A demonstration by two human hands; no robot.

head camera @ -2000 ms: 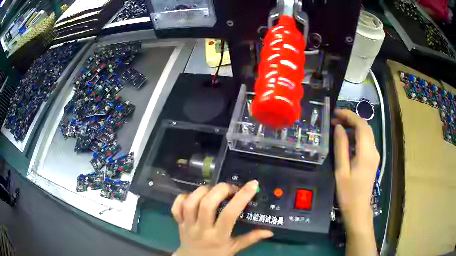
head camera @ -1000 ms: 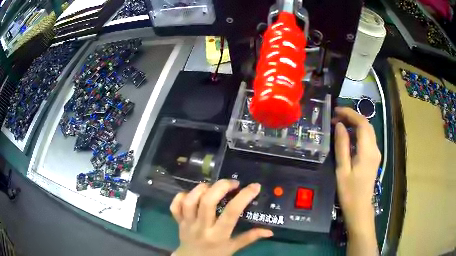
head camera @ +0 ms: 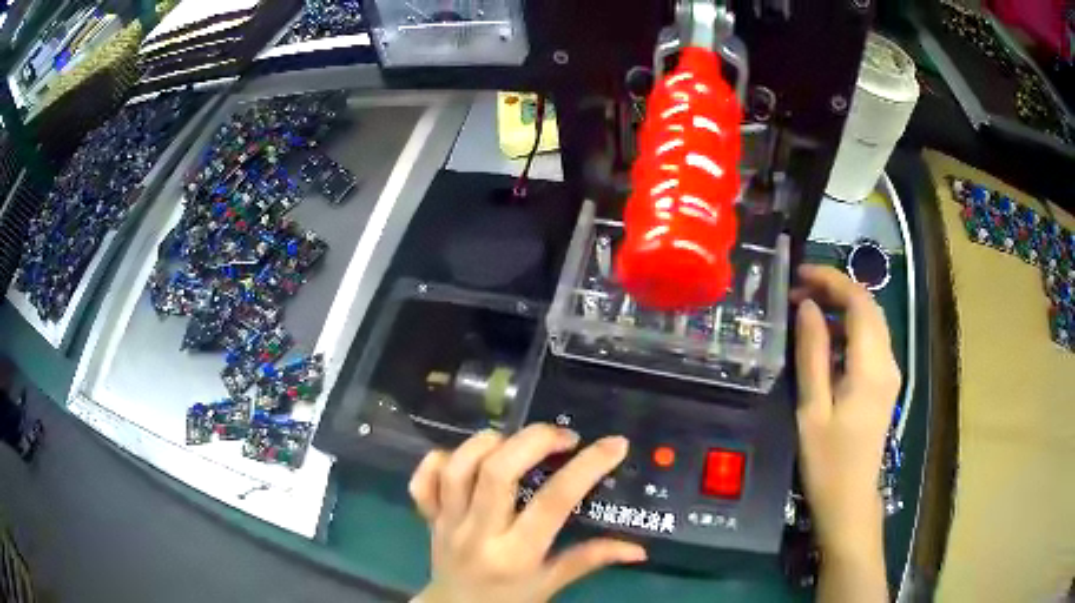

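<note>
The black test fixture (head camera: 637, 406) stands in front of me. Its red ribbed toggle clamp handle (head camera: 684, 189) points towards the camera. The clear pressure plate (head camera: 666, 342) is below the handle, with board parts visible through it. My left hand (head camera: 519, 507) is spread over the front panel, its index fingertip at the green button's spot, which it covers. It holds nothing. My right hand (head camera: 846, 401) rests along the fixture's right side, fingers apart, with nothing visible in it. The red-orange button (head camera: 664, 456) and red power switch (head camera: 723, 474) show between the hands.
Left, a white-edged framed tray (head camera: 371, 218) holds heaped circuit boards (head camera: 254, 236). Right, a cardboard sheet (head camera: 1002, 412) carries boards in rows. A white cylinder (head camera: 872, 118) stands behind right. A pale cylinder (head camera: 483, 386) sits in the fixture's left window.
The view has shifted slightly, so the fixture and trays appear a little further right. The left index finger has moved slightly off the green button, which showed beside it earlier. The clamp handle looks unchanged.
</note>
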